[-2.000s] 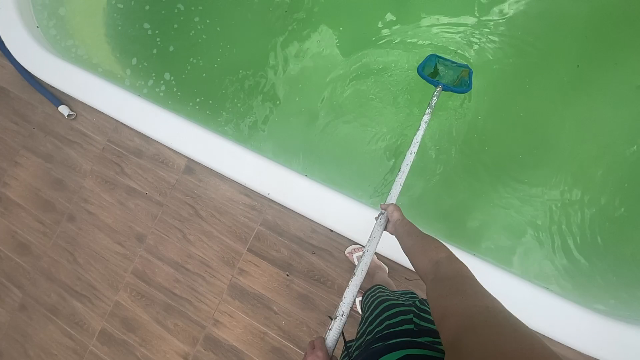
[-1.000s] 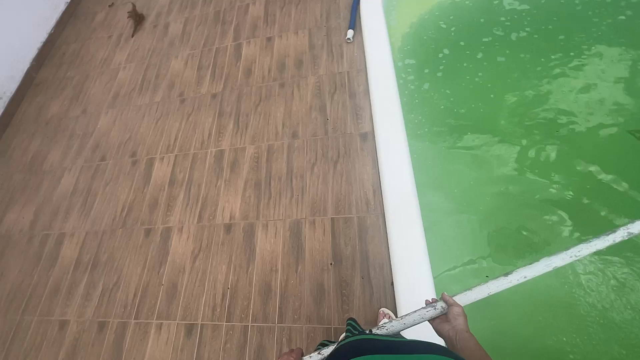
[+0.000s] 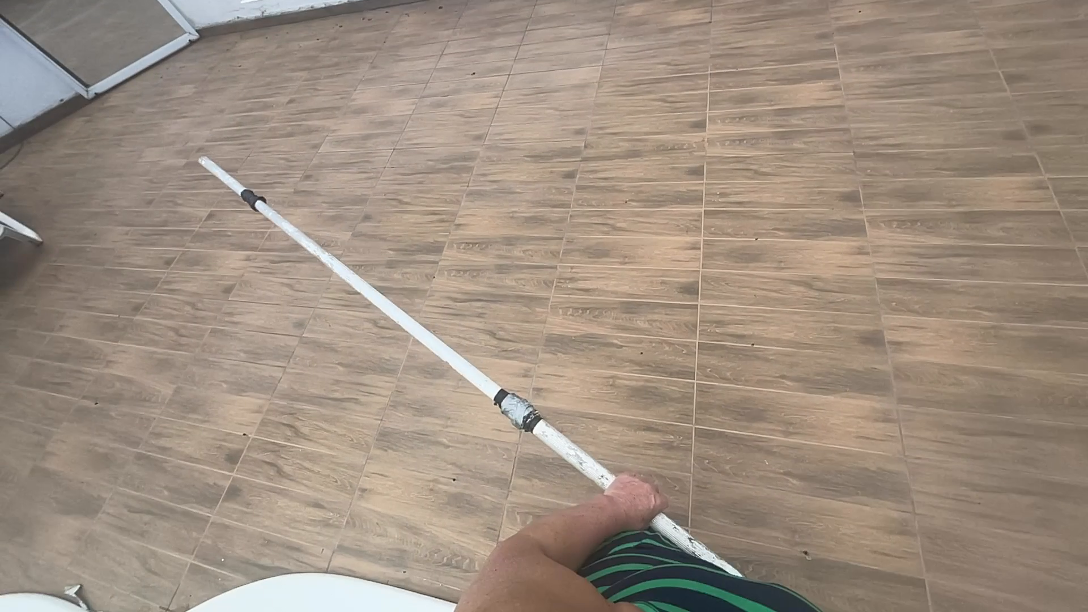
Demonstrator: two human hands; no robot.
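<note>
My left hand (image 3: 635, 501) is closed around a worn white pole (image 3: 425, 334) low in the view, beside green-and-navy striped shorts. From the hand the pole runs up and left over the floor to its free end. A joint wrapped in grey tape (image 3: 518, 410), with black bands, sits just above my hand; a black collar (image 3: 253, 200) is near the far end. Below my hand the pole passes behind the shorts and out of sight. My right hand is out of view, and so is the blue leaf skimmer net.
Wood-look tiles (image 3: 790, 280) cover the floor, with small specks of debris. White curved edges (image 3: 314, 595) show at the bottom left. A white-framed panel (image 3: 140, 64) stands by the wall at the upper left; a white furniture leg (image 3: 17, 228) is at the left edge.
The view has swung far left, away from the green pool water. The net and my right hand, both on the pole earlier, have left the view; the pole's other end now shows.
</note>
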